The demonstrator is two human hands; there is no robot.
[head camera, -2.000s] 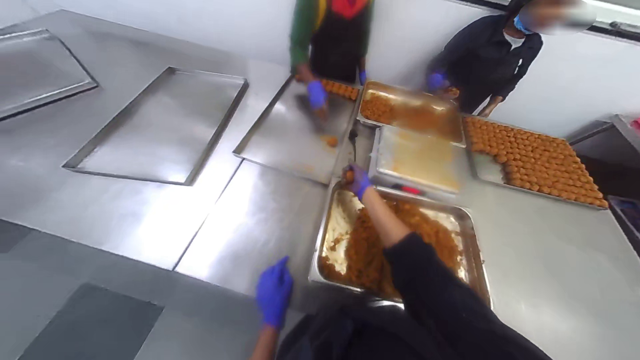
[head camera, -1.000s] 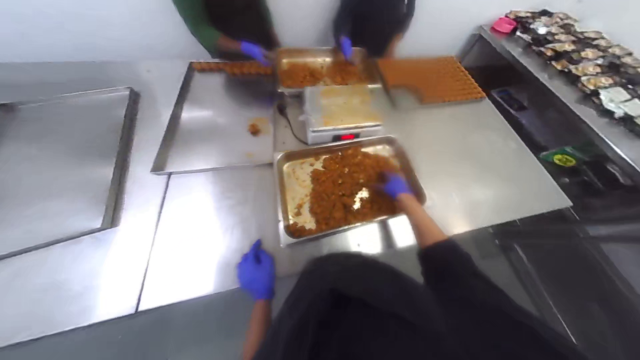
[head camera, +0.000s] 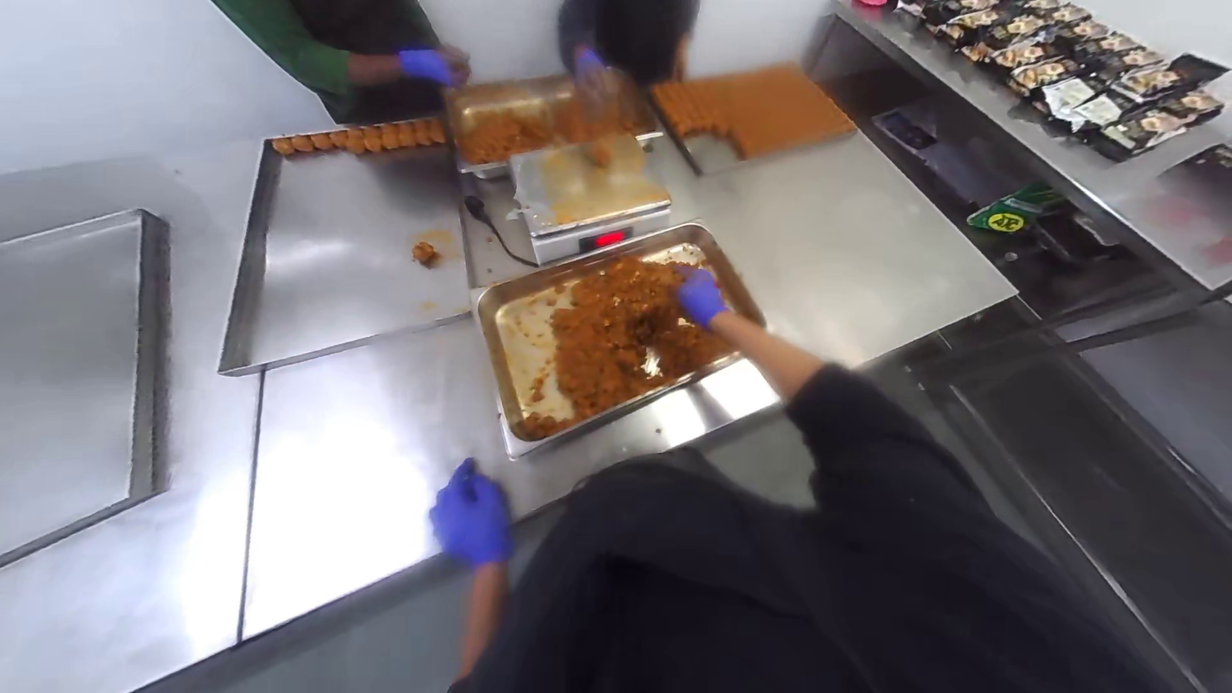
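My right hand (head camera: 702, 295), in a blue glove, touches the orange-brown food mixture (head camera: 616, 337) in a deep steel pan (head camera: 491, 332); its fingertips are partly hidden, so any hold is unclear. At the table's front edge, left of that pan, is my gloved left hand (head camera: 471, 515), its fingers curled and nothing visible in them. Behind the pan stands a digital scale (head camera: 592, 197) with a smeared top and a lit red display. One small lump of mixture (head camera: 424, 253) lies on the flat steel tray (head camera: 356, 269) to the left, with a row of shaped pieces (head camera: 361, 138) along its back edge.
Two people work across the table, their gloved hands near a second pan of mixture (head camera: 505, 135). A tray full of shaped pieces (head camera: 760, 106) sits at the back right. Another steel tray (head camera: 149, 356) lies far left. Packaged goods (head camera: 1068, 63) cover a side shelf. A black cable (head camera: 496, 231) runs beside the scale.
My right hand was at the pan's back left corner two seconds ago and is now over its right part, in the mixture. The view has shifted.
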